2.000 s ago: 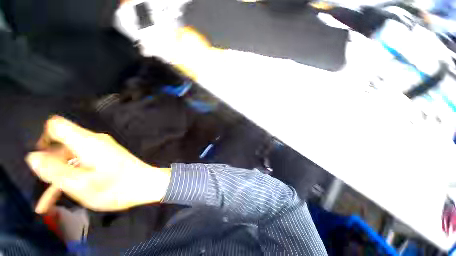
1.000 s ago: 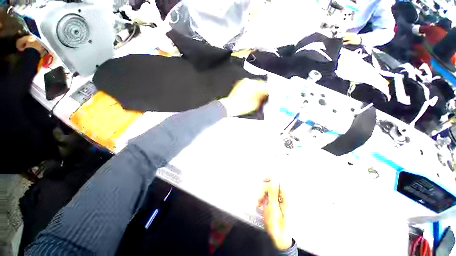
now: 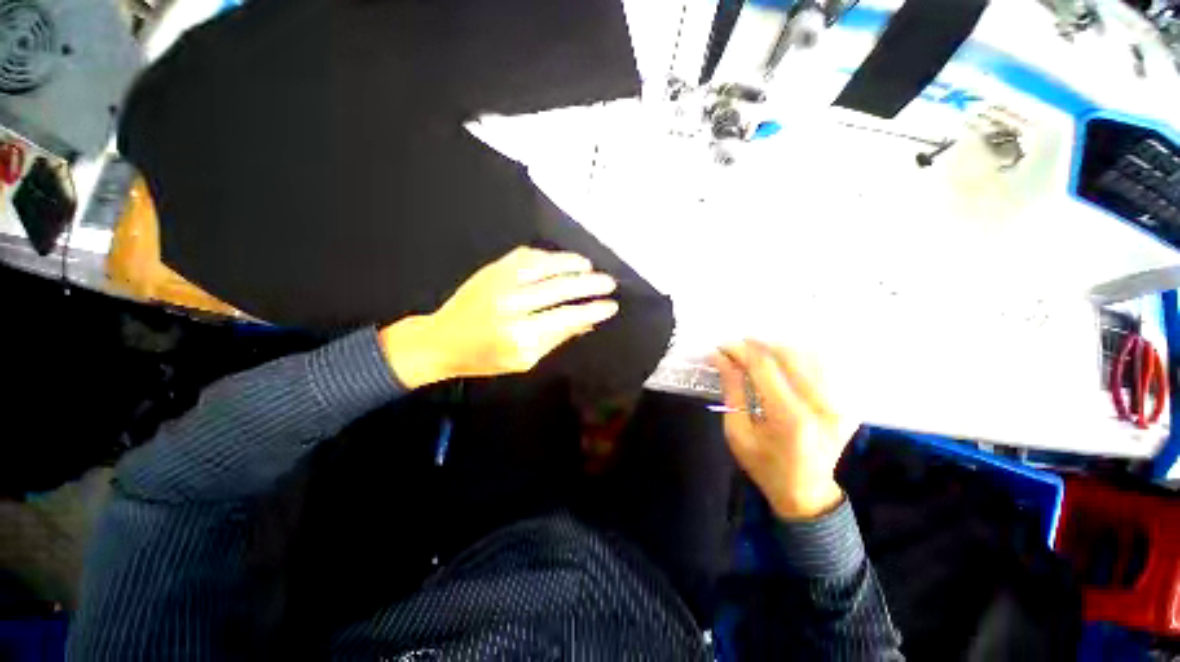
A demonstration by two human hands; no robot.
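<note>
A large matte black fabric panel [image 3: 349, 168] covers the left of the white table, its near edge hanging over the table front. My left hand [image 3: 518, 317] lies palm down on the panel near its right corner, fingers extended, not gripping it. My right hand [image 3: 783, 420] is at the table's front edge, right of the panel and apart from it. Its fingers are closed around a small pale-tipped tool [image 3: 725, 409], too small to identify. The metal presser foot and needle area [image 3: 727, 117] is beyond the hands.
A black piece [image 3: 912, 52] lies across the machine at the upper right. Red-handled scissors [image 3: 1139, 379] are at the table's right end, below a dark control box [image 3: 1132, 168]. A grey motor housing [image 3: 58, 65] is far left. A red crate [image 3: 1126, 550] is below right.
The black panel has come nearer and right, over the front edge. My left hand has moved from near the machine back onto the panel. The view has shifted closer over the table.
</note>
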